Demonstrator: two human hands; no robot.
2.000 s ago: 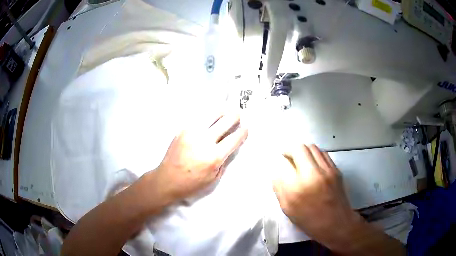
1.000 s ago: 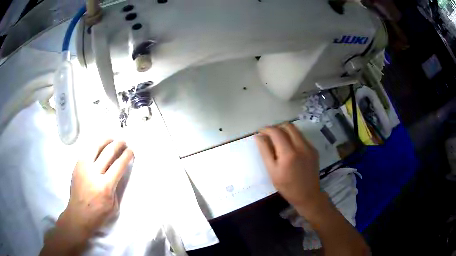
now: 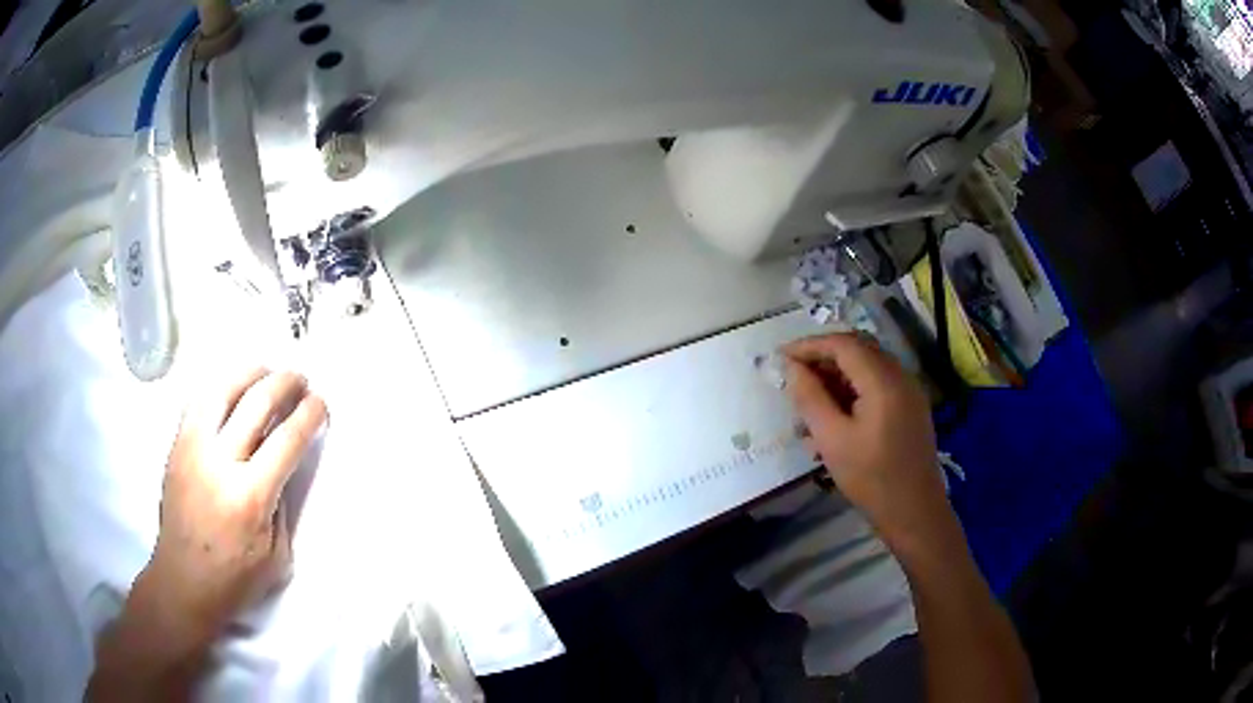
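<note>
A glaring white garment piece (image 3: 378,508) covers the left of the machine table, and its corner hangs over the front edge. My left hand (image 3: 234,474) lies on it with bent fingers and holds it down, just below the presser foot (image 3: 298,309). The thumb is mostly hidden. My right hand (image 3: 866,419) is over the table's right part, away from the garment. Its thumb and finger pinch a small white piece (image 3: 772,368). The JUKI sewing machine (image 3: 550,83) spans the top. Glare hides the detail near the needle.
A heap of small white pieces (image 3: 825,284) lies beyond my right hand. A tray with tools (image 3: 992,295) and a yellow item (image 3: 962,330) stand right of it. Blue cloth (image 3: 1044,440) is at the right. White cloth (image 3: 845,584) hangs below the table edge. A lamp (image 3: 146,275) is left of the needle.
My right hand has left the garment and moved right to the table's right part, where it now pinches a small white piece. My left hand stays on the garment. The view has turned right.
</note>
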